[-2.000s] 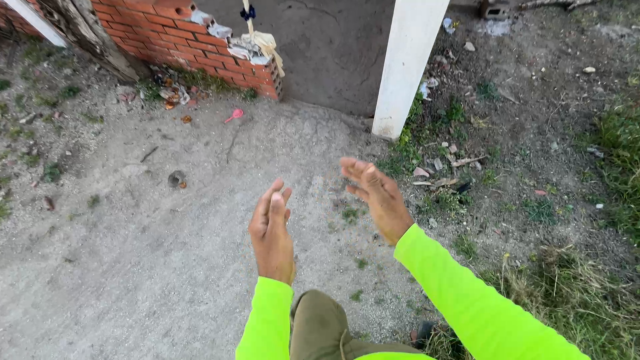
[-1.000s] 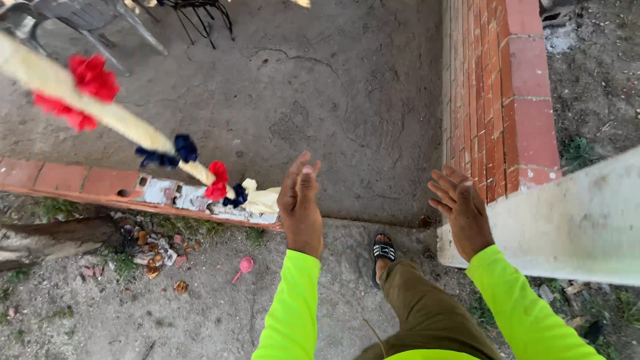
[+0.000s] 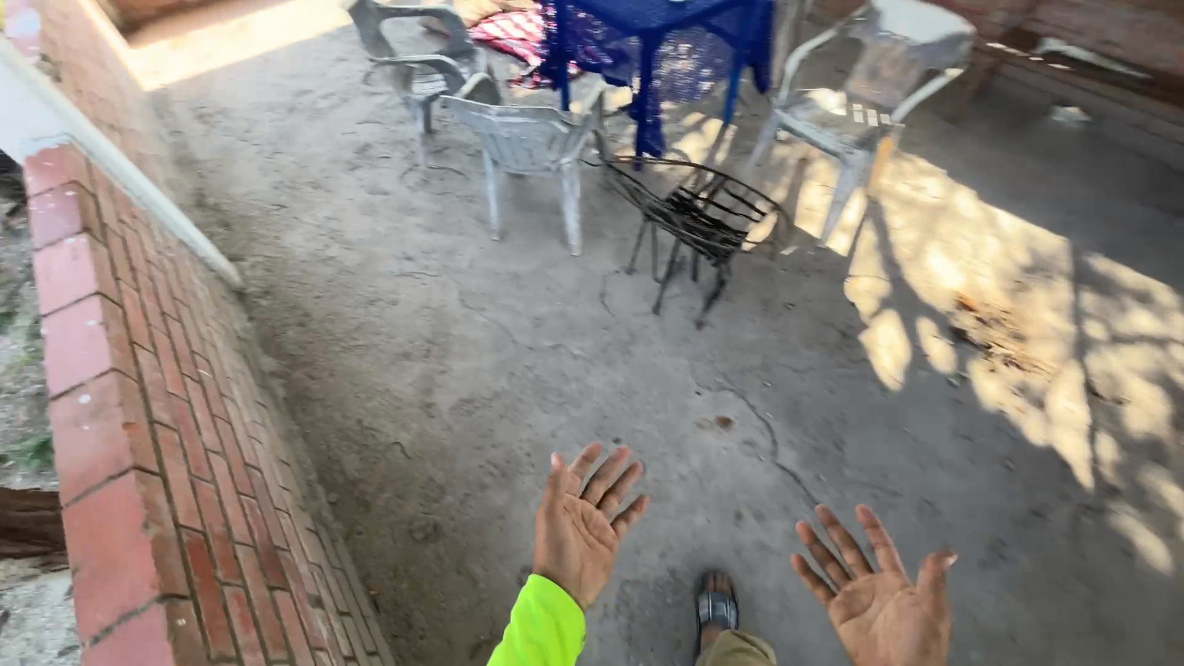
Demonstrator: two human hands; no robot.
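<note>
Both of my hands are held out over a grey concrete floor [image 3: 444,370], palms showing and fingers spread. My left hand [image 3: 590,527], in a bright yellow-green sleeve, is at the lower middle and holds nothing. Lower right is my right hand [image 3: 874,587], also holding nothing, its wrist cut off by the frame's edge. Between and below them one foot in a dark slide sandal [image 3: 717,606] stands on the floor.
A low brick wall [image 3: 102,388] runs along the left, with a white post [image 3: 111,176] against it. Farther ahead stand plastic chairs [image 3: 527,134] [image 3: 851,102], a blue table [image 3: 647,18] with a crocheted cloth, and a black metal-framed seat [image 3: 698,217]. Sunlight patches the floor at right.
The view has moved from the dirt ground outside, over the threshold, to the walled floor with furniture. My hands have turned from roughly facing each other to palms showing, fingers more spread.
</note>
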